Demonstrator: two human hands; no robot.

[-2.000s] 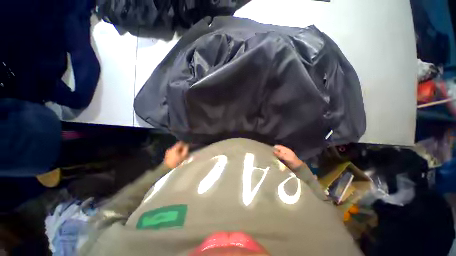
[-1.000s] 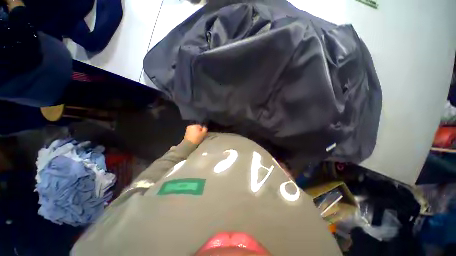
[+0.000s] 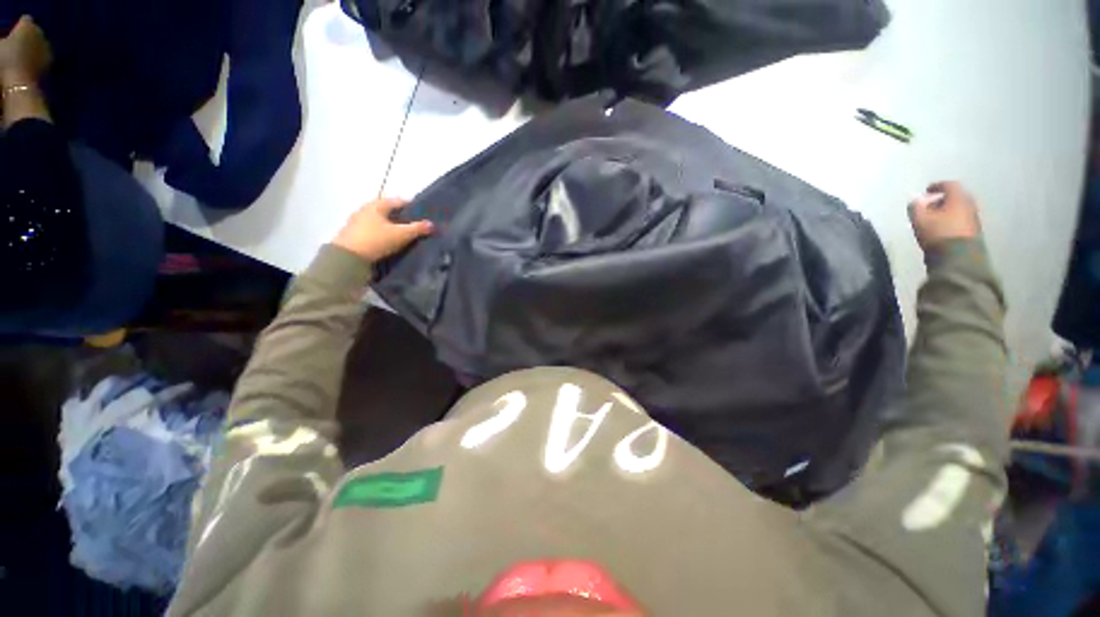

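Observation:
A dark grey jacket [image 3: 676, 289] lies in front of me on the white table, its shiny lining showing and its near edge reaching my body. My left hand [image 3: 384, 229] is at the jacket's left edge, thumb and fingers on the cloth. My right hand [image 3: 946, 215] is above the table to the right of the jacket, apart from it, fingers curled; a small pale spot shows at the fingertips, too small to name. Green and dark thread snips [image 3: 884, 124] lie alone on the table beyond my right hand.
A pile of dark grey jackets [image 3: 627, 48] lies at the far side. At the left are navy garments [image 3: 241, 121] and another person's hand [image 3: 24, 51]. Light blue cloth [image 3: 133, 482] is heaped below left. A red item [image 3: 1040, 404] is beyond the table's right edge.
Both hands have come up from near my body, the left onto the jacket's left edge, the right out over the table. The view has shifted, and the far pile and snips show more.

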